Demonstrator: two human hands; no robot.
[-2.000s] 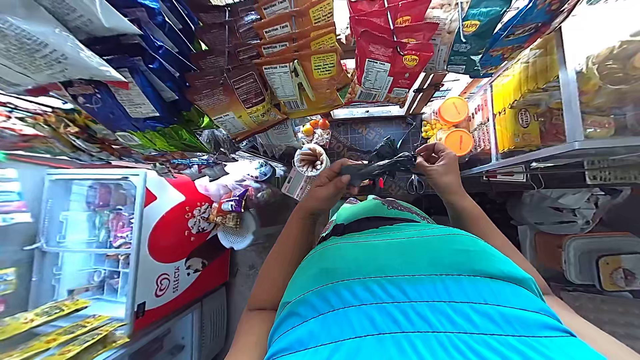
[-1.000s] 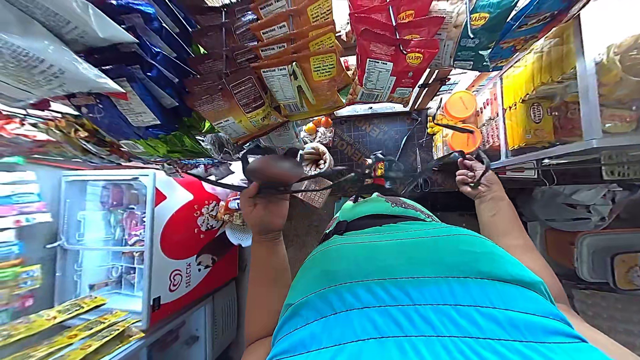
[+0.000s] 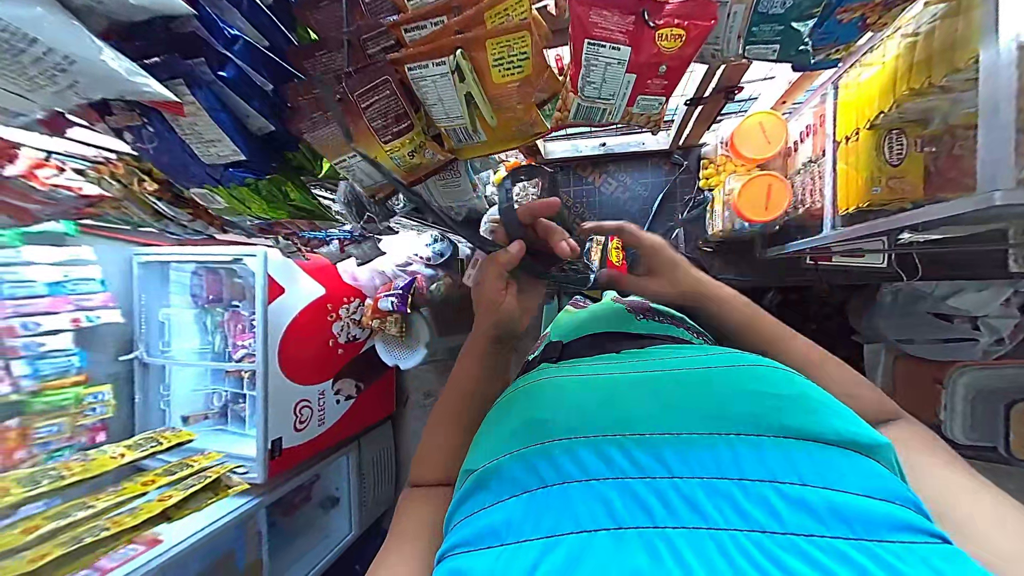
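Observation:
My left hand (image 3: 516, 276) grips a dark strap (image 3: 506, 200), which runs up and to the left from the fingers and loops above them. My right hand (image 3: 652, 260) is close beside it at the right, thumb and forefinger around a small black packet with a red and yellow label (image 3: 614, 254). The strap and the packet overlap between the hands, and whether they are joined is not plain. Below both hands is the blue-green shirt I wear.
Snack packs (image 3: 480, 88) hang overhead. Two jars with orange lids (image 3: 758, 138) stand right of a dark counter (image 3: 616, 188). A metal-framed rack (image 3: 888, 228) holds yellow packets at the right. A red and white freezer (image 3: 320, 344) stands at the left.
One second ago my hands were wide apart with the dark strap stretched between them. They have since come together in the middle, and the strap now loops above my left hand.

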